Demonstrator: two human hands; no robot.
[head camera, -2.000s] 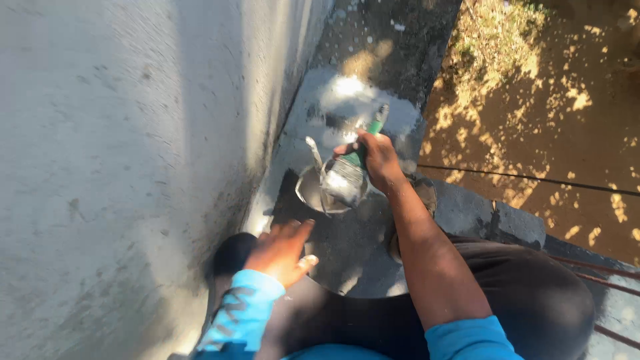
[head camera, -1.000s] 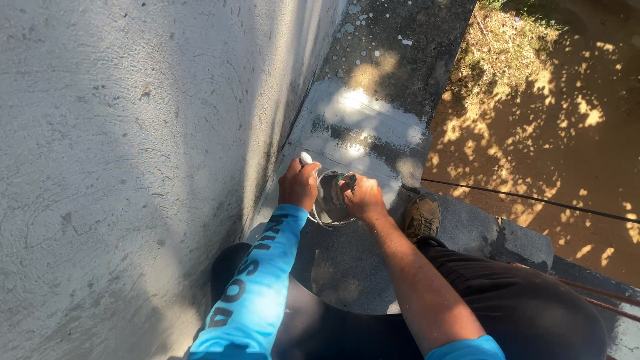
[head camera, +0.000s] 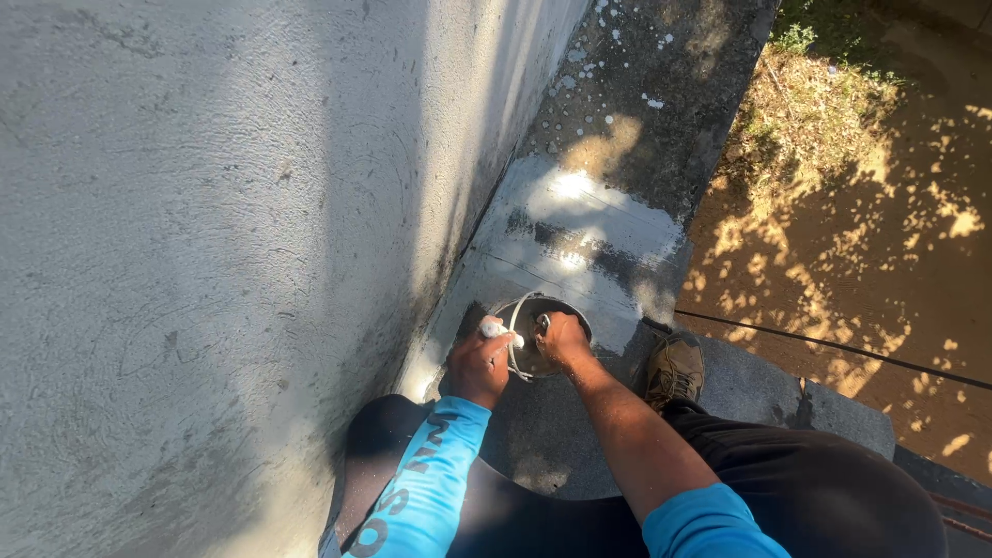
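A round bucket (head camera: 580, 316) with a pale wire or cord handle (head camera: 514, 319) stands on the ledge between my knees. My left hand (head camera: 479, 364) is at its left side, fingers closed around a white-coated stick-like piece (head camera: 493, 329) beside the handle. Inside the bucket's right part, my right hand (head camera: 562, 339) grips a dark handle (head camera: 544, 319); the lower end of that tool is hidden in the bucket. Fresh white-grey coating (head camera: 597, 217) covers part of the ledge beyond the bucket.
A rough plastered wall (head camera: 232, 194) rises along the left. The concrete ledge (head camera: 666, 101) drops off at its right edge to brown ground (head camera: 852, 294) below. A dark cable (head camera: 821, 350) crosses at right, near my boot (head camera: 676, 368). Reddish ropes (head camera: 961, 515) lie lower right.
Two seconds ago my right hand held a green-handled brush above the bucket, and my left hand was open below it. Since then both hands have come to the bucket, and the left has closed on the white-coated piece.
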